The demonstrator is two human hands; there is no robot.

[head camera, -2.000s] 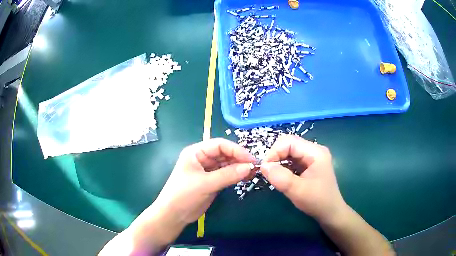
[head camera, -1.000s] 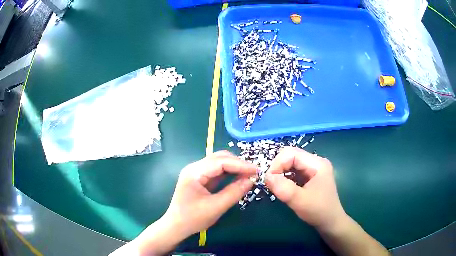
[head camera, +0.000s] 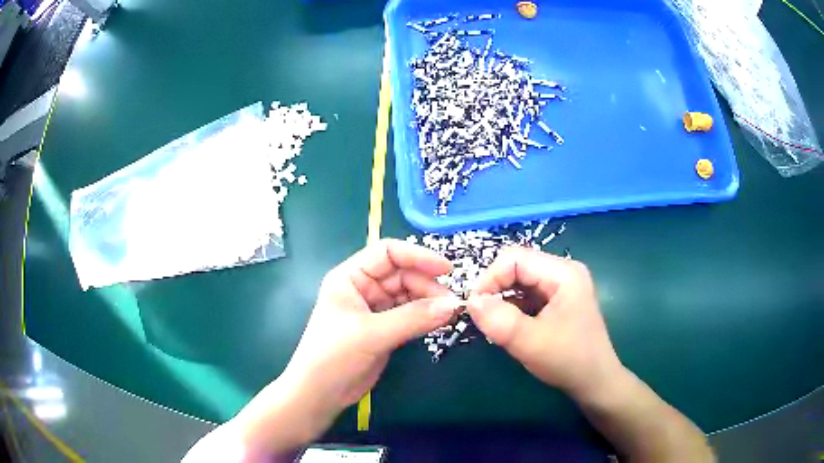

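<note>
My left hand [head camera: 368,312] and my right hand [head camera: 540,312] are bare and meet at the fingertips over a loose pile of small black, silver and white parts [head camera: 449,336] on the green table. My right hand pinches a small pin-like part [head camera: 512,294], whose end shows past the fingers. My left fingertips pinch a tiny white piece [head camera: 458,305] against it; the fingers hide most of it. Just beyond, slim black-and-white assembled pieces [head camera: 474,108] lie heaped at the left of the shallow blue tray [head camera: 578,215].
An open clear bag of white pieces [head camera: 194,199] lies at left, with loose white bits [head camera: 291,127] beside it. Orange finger cots [head camera: 697,122] lie in the tray. Another plastic bag [head camera: 754,86] is at upper right. A pale card [head camera: 343,454] is at the bottom edge.
Since one second ago the whole view has shifted, so the tray, the bag and both hands appear higher. The left fingers are curled slightly differently. Both hands stay together over the pile.
</note>
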